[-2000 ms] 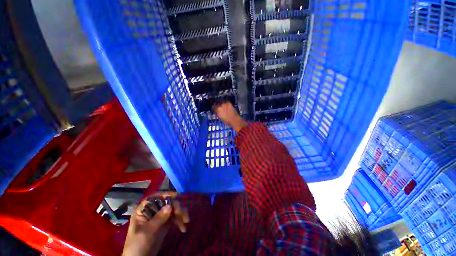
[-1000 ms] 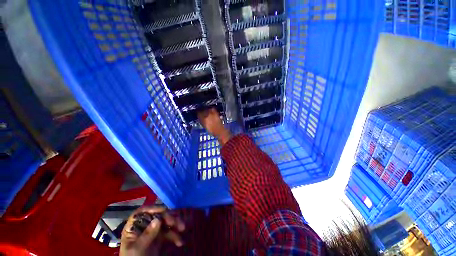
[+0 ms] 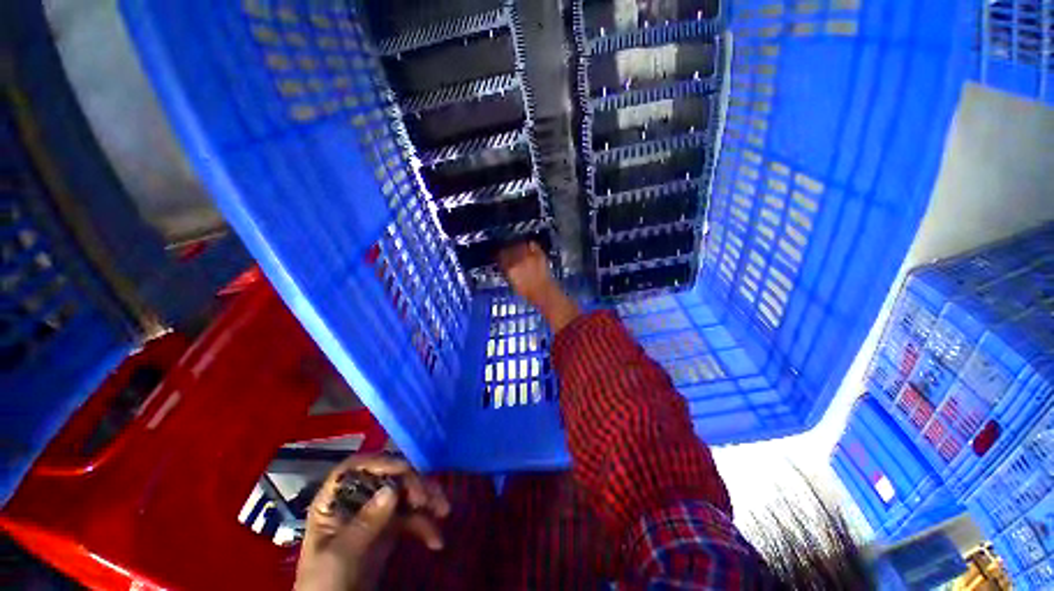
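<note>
A big blue crate (image 3: pixel 509 439) stands in front of me. Inside it, black housings with silver edges (image 3: pixel 485 149) stand in a left row and a right row (image 3: pixel 647 151). My right hand (image 3: pixel 527 271), in a red checked sleeve, reaches into the crate to the near end of the left row; its fingertips are against a dark part there, and whether they grip it is unclear. My left hand (image 3: pixel 368 508) is at the bottom, left of the crate's near edge, curled around a cluster of small dark metal fasteners (image 3: pixel 356 492).
A red plastic stool (image 3: pixel 197 462) stands left of the crate. Stacked blue crates (image 3: pixel 959 358) stand at the right, and another blue crate (image 3: pixel 1023 52) at the upper right. Dark bristles (image 3: pixel 821 537) show at the lower right. A dark post runs along the far left.
The view shifted left, then back. My right hand stays at the near end of the left row throughout. My left hand keeps the fasteners, its fingers moving slightly.
</note>
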